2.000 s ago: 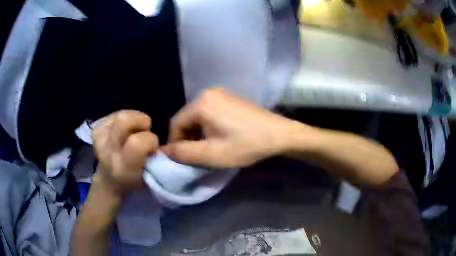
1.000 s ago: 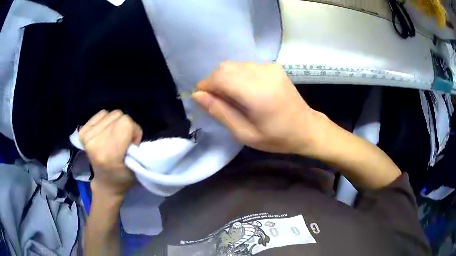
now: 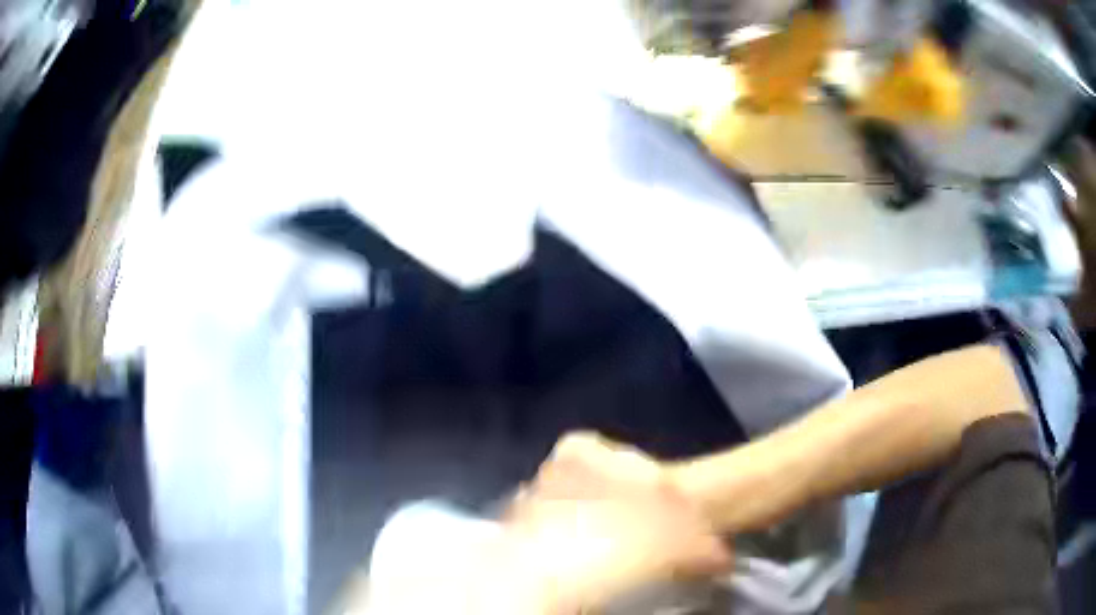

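Observation:
A large garment of white [image 3: 228, 421] and black cloth [image 3: 481, 372] spreads in front of me, its upper white part overexposed. My right hand [image 3: 613, 475] is at the lower middle, over the garment's lower black area. My left hand [image 3: 541, 559] is low in the view, overlapping my right hand. A white fold of cloth sticks up beside my left hand, which seems closed on it. Motion blur hides the fingers of both hands and what my right hand grips.
The white machine table [image 3: 883, 240] is at the right, with black-handled scissors [image 3: 892, 162] and yellow-orange thread tassels [image 3: 919, 87] at its back. Grey cloth [image 3: 78, 541] lies at the lower left. Part of a person or arm shows at the far right edge.
The view has shifted and blurred. The garment is spread wider, with more white cloth across the top. Both hands are lower and have come together; before, they were apart on the cloth.

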